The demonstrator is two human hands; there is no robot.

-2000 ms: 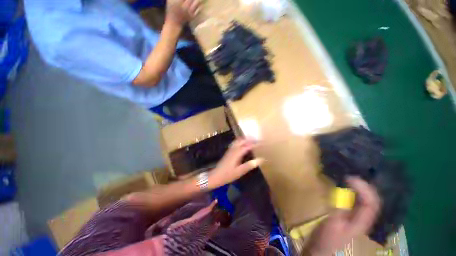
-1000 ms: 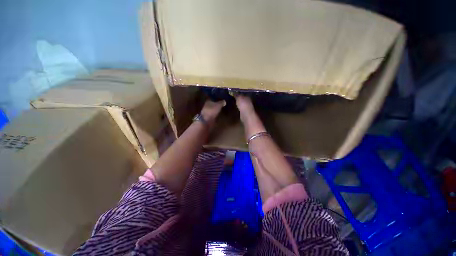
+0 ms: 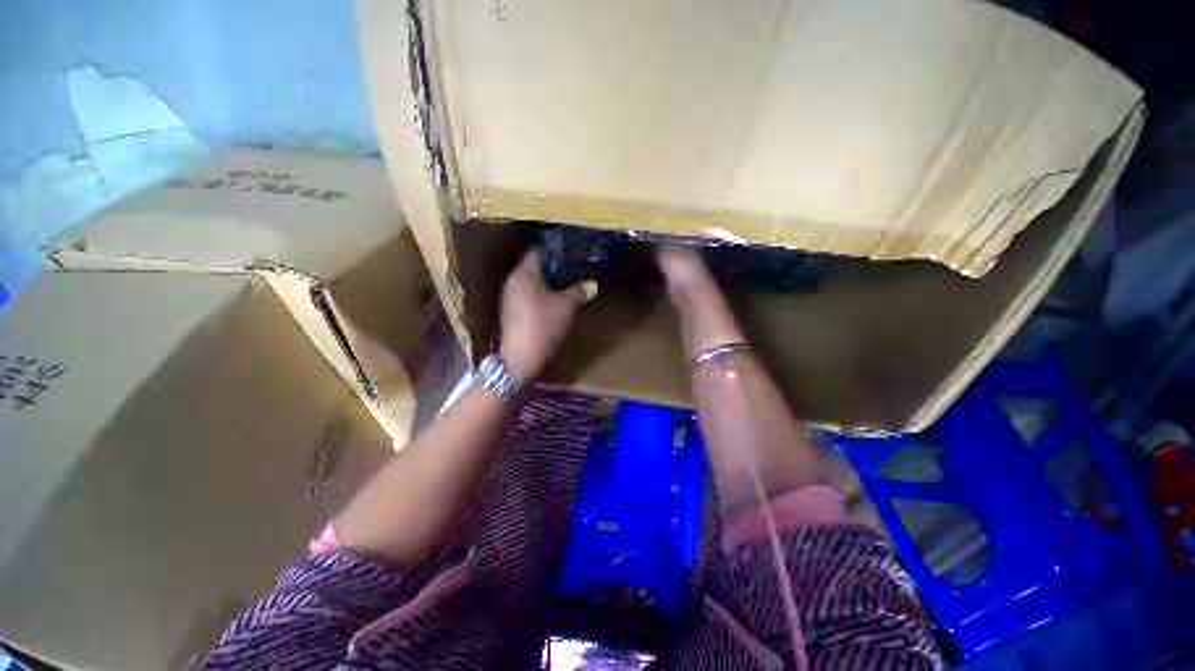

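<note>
A large open brown cardboard carton (image 3: 773,118) stands in front of me, its inside dark. Black pieces (image 3: 577,253) lie in it, partly hidden under the front flap. My left hand (image 3: 540,308) is inside the opening, its fingers closed around a clump of the black pieces, thumb showing. My right hand (image 3: 684,273) is to its right inside the carton; its fingers are blurred and hidden by the flap and the shadow, so I cannot tell if it holds anything.
A second cardboard carton (image 3: 157,433) stands at the left, with its flap edge near my left forearm. A blue plastic stool (image 3: 1009,524) is at the lower right, with a red object (image 3: 1173,492) beyond it. A blue plastic item (image 3: 629,505) is between my knees.
Both hands have moved from the bench into the carton. Over the last second my left hand moved slightly left with the black clump, and my right hand moved right, away from it.
</note>
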